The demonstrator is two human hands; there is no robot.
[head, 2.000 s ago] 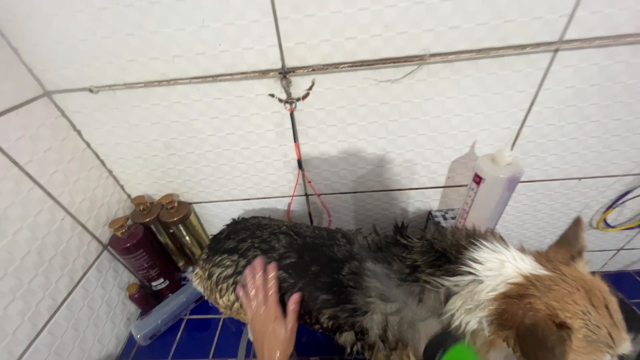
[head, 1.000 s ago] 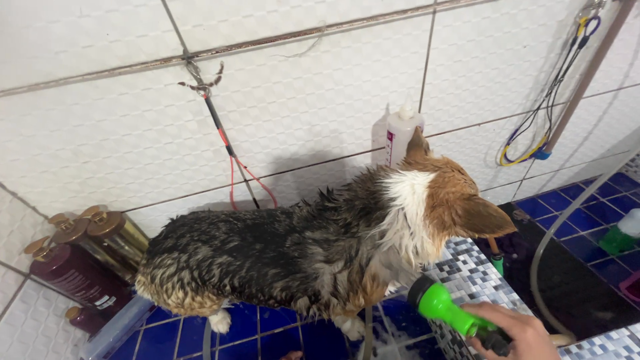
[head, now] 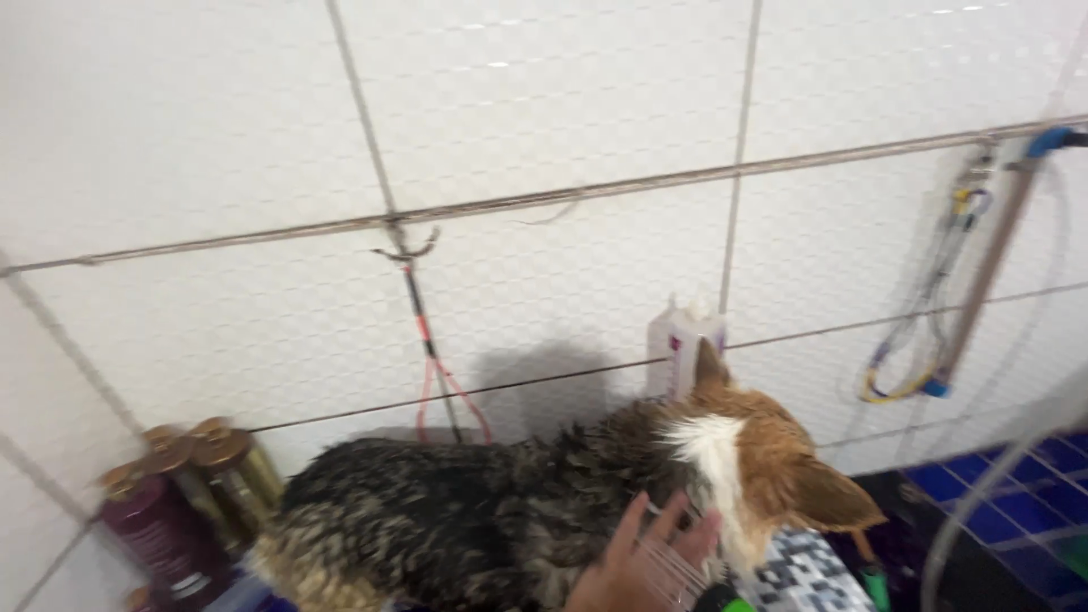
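Note:
A wet corgi-like dog (head: 476,510) with a black, tan and white coat stands beside the tiled wall, its head turned to the right. My left hand (head: 642,561) rests with fingers spread on the fur at its neck and chest. Thin streams of water cross the fingers. They come from a green and black spray nozzle (head: 729,598), only partly visible at the bottom edge. My right hand is out of view. The dog's legs are hidden by its body and the frame edge.
Maroon (head: 161,535) and gold (head: 234,476) bottles stand at left. Behind the dog is a white bottle (head: 676,348). A red-black loop lead (head: 425,331) and a yellow-blue one (head: 888,395) hang from a wall rail (head: 544,201). A hose (head: 960,510) curves at right, over blue tiles.
My left hand, at the dog's rear two seconds ago, is now at its neck. My right hand, seen holding the nozzle one second ago, has left the view; the nozzle is nearer the dog's chest.

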